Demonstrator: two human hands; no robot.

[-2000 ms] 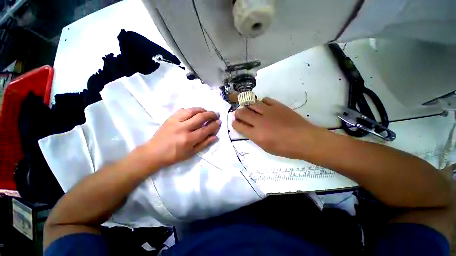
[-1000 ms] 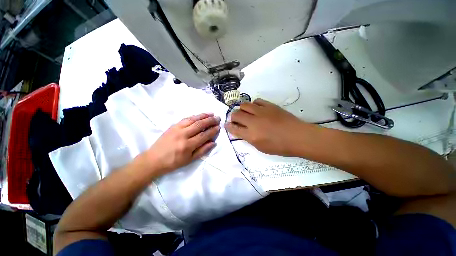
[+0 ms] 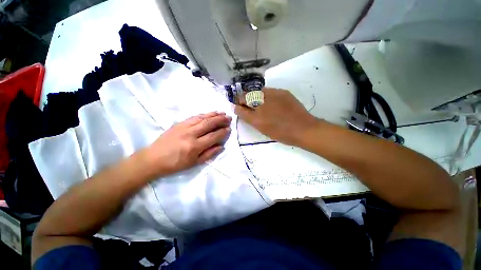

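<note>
The white lining [image 3: 132, 126] lies on the machine table and drapes over its front edge. Its right edge runs from the needle area down past my fingertips. My left hand [image 3: 192, 142] rests palm down on the lining, fingers together, pressing it left of the seam edge. My right hand [image 3: 274, 113] is at the lining's edge beside the needle, its fingertips partly hidden behind the tension dial [image 3: 254, 98]; whether they pinch cloth cannot be told. The sewing machine head [image 3: 211, 37] stands above. Black gathered trim [image 3: 138, 51] runs along the top of the lining.
Black fabric shears [image 3: 363, 84] lie right of the needle, with silvery thread snips [image 3: 369, 126] across their handles. A printed ruler [image 3: 311, 178] runs along the front table edge. A red plastic basket [image 3: 32, 79] with dark cloth stands left of the table.
My right hand has moved up and closer to the needle, its fingertips now behind the dial. My left hand stays flat on the lining. The view has shifted slightly.
</note>
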